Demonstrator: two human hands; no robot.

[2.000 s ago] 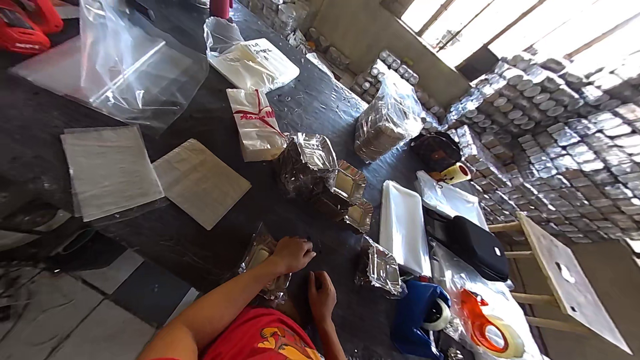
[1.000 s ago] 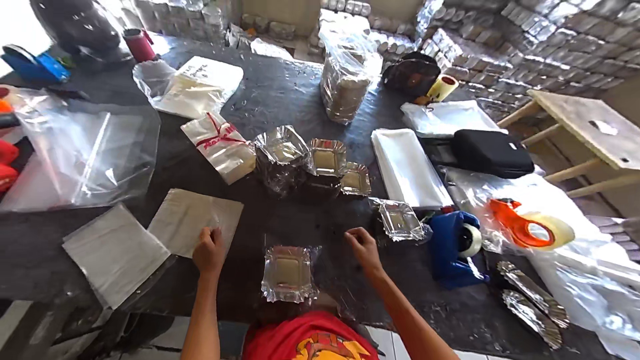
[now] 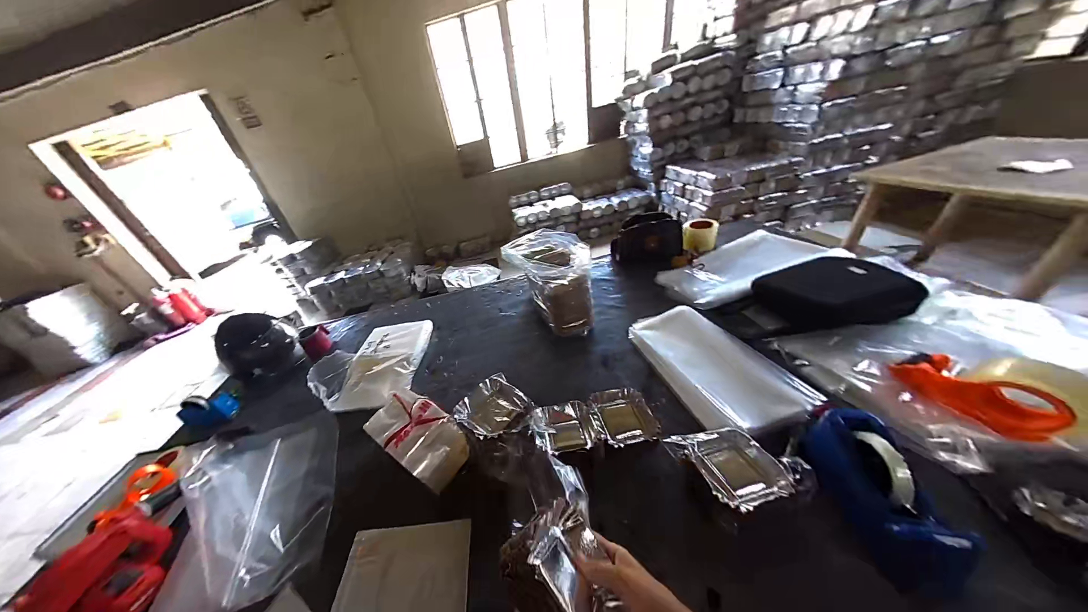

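My right hand [image 3: 625, 578] grips a crinkled bundle of foil trays in clear plastic [image 3: 557, 552] at the bottom centre, tilted above the black table. My left hand is not in view. Just beyond the bundle stand foil trays [image 3: 625, 416] in a loose row, with one wrapped foil tray stack [image 3: 493, 406] at their left. Another foil tray in clear film [image 3: 738, 467] sits to the right of my hand. A flat stack of translucent sheets [image 3: 404, 568] lies at the lower left, partly cut off by the frame.
A blue tape dispenser [image 3: 884, 501] and an orange tape dispenser [image 3: 986, 399] are at the right. Clear plastic bags [image 3: 722, 370] lie near a black case [image 3: 840, 291]. A filled plastic bag [image 3: 563, 289] stands at the table's far edge. Red tools [image 3: 106, 561] lie at the left.
My right hand, which was empty beside a foil tray, now holds a wrapped bundle. My left hand has left the view. The view has tilted up toward the room.
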